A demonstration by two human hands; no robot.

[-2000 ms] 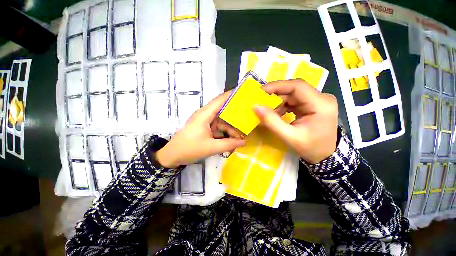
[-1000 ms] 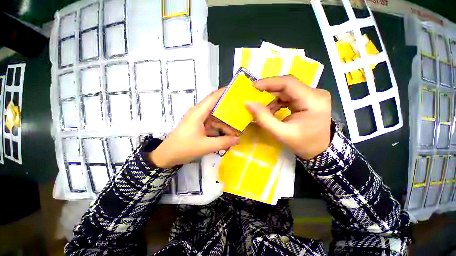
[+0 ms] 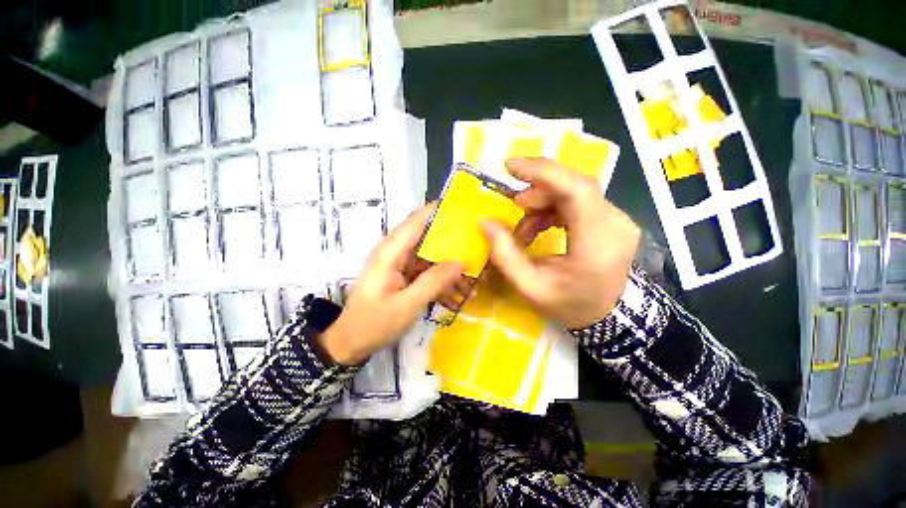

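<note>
A thin dark phone frame [image 3: 444, 315] is held tilted in front of me. A yellow adhesive piece [image 3: 465, 220] lies over its upper part; the lower end of the frame shows open. My left hand [image 3: 389, 290] grips the frame from the left, thumb on the yellow piece's lower edge. My right hand [image 3: 571, 243] is at the piece's right side, index finger near the frame's top corner and thumb on the yellow surface. Under the hands lies a stack of die-cut adhesive sheets [image 3: 487, 355], white-edged with yellow rectangles.
The near blister tray [image 3: 260, 132] with frames is at left. A white waste grid [image 3: 692, 239] with yellow liner scraps [image 3: 680, 124] on it is at right. The second blister tray [image 3: 807, 248] is at far right. A neighbour's waste sheet [image 3: 36, 260] is at far left.
The frame has turned more upright and its lower end now shows below the yellow piece. My left thumb has moved up onto the piece. My right hand has shifted slightly left. The view has shifted.
</note>
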